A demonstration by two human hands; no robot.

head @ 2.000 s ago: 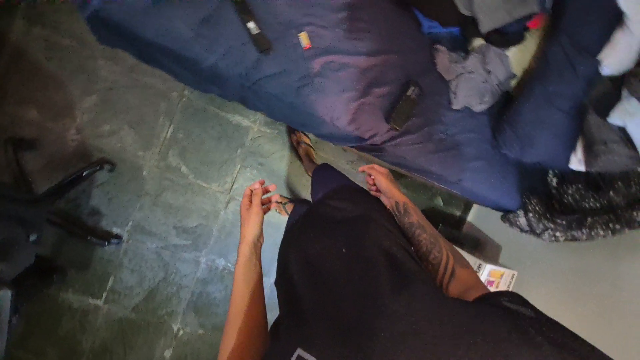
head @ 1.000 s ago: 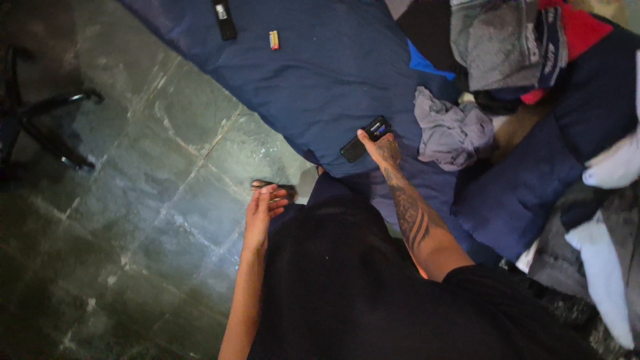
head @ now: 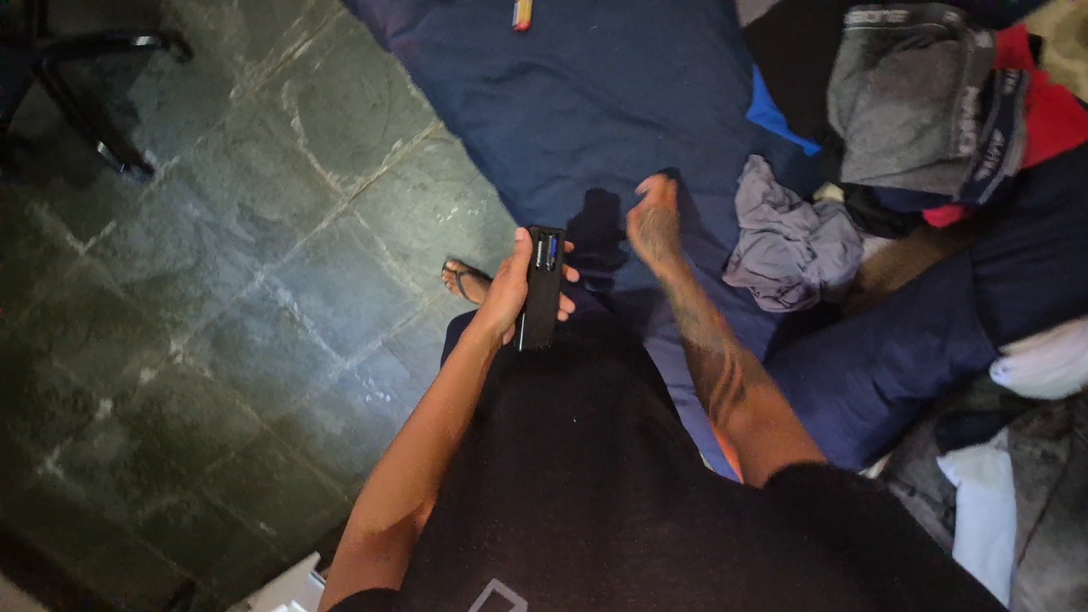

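My left hand (head: 512,285) holds a black remote control (head: 541,293) in front of my body, thumb on one side and fingertips on the other. Its battery compartment is uncovered, and batteries (head: 546,252) show inside. To the right, my right hand (head: 656,212) is over the dark blue bedding (head: 586,93), apart from the remote, with curled fingers. A dark patch lies at its fingertips; whether that is a held part or shadow, I cannot tell. A red and yellow battery pack or similar small item (head: 522,14) lies on the bedding at the top edge.
A crumpled grey cloth (head: 790,242) and folded grey boxer briefs (head: 905,102) lie right of my right hand. White socks (head: 986,510) are at the lower right. A black chair base (head: 93,102) stands on the stone-tiled floor (head: 255,280) at left. My sandaled foot (head: 466,280) shows beside the bedding.
The black remote, lying on the bedding two seconds ago and touched by my right hand one second ago, is now in my left hand. My right hand has come away from it.
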